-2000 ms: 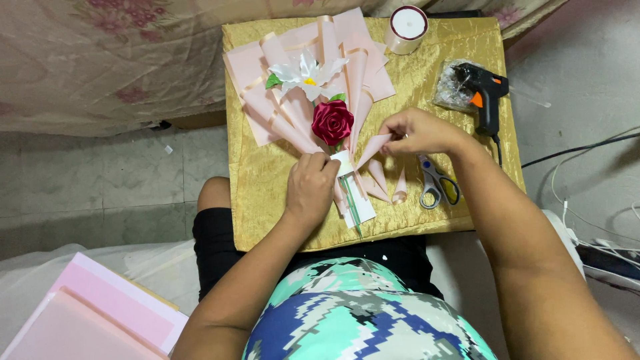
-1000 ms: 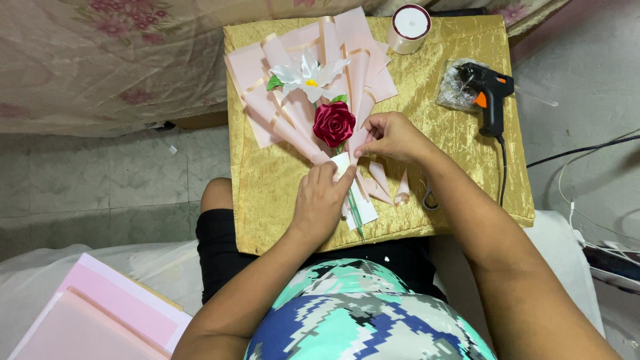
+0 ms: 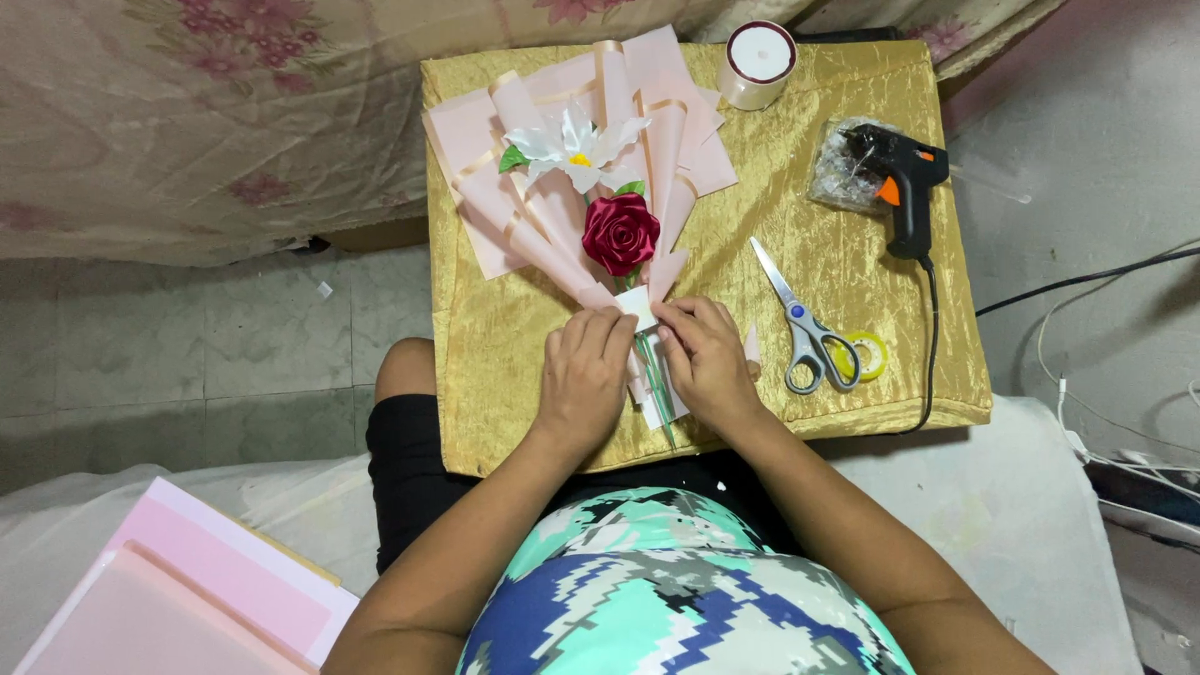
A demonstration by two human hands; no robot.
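A bouquet of pink wrapping paper [image 3: 548, 246] with gold edges lies on the gold cloth-covered table. In it are a white ribbon flower [image 3: 579, 150] and a dark red satin rose [image 3: 621, 234], with green stems [image 3: 659, 389] running down below. A white paper band [image 3: 637, 307] crosses the stems under the rose. My left hand [image 3: 586, 375] pinches the band and the paper at their left side. My right hand [image 3: 708, 361] pinches the band's right end beside a pointed fold of pink paper. The lower stems lie between my hands, over a white strip.
Scissors [image 3: 795, 319] lie right of my right hand, partly over a yellow tape roll [image 3: 867, 356]. Beyond them a black glue gun [image 3: 905, 183] rests by a clear plastic packet [image 3: 839, 169], its cord trailing down. A ribbon spool [image 3: 750, 89] stands at the far edge. Pink sheets [image 3: 216, 581] lie lower left.
My right hand has moved down from the pink paper fold to the right end of the white band. My left hand stays beside the band.
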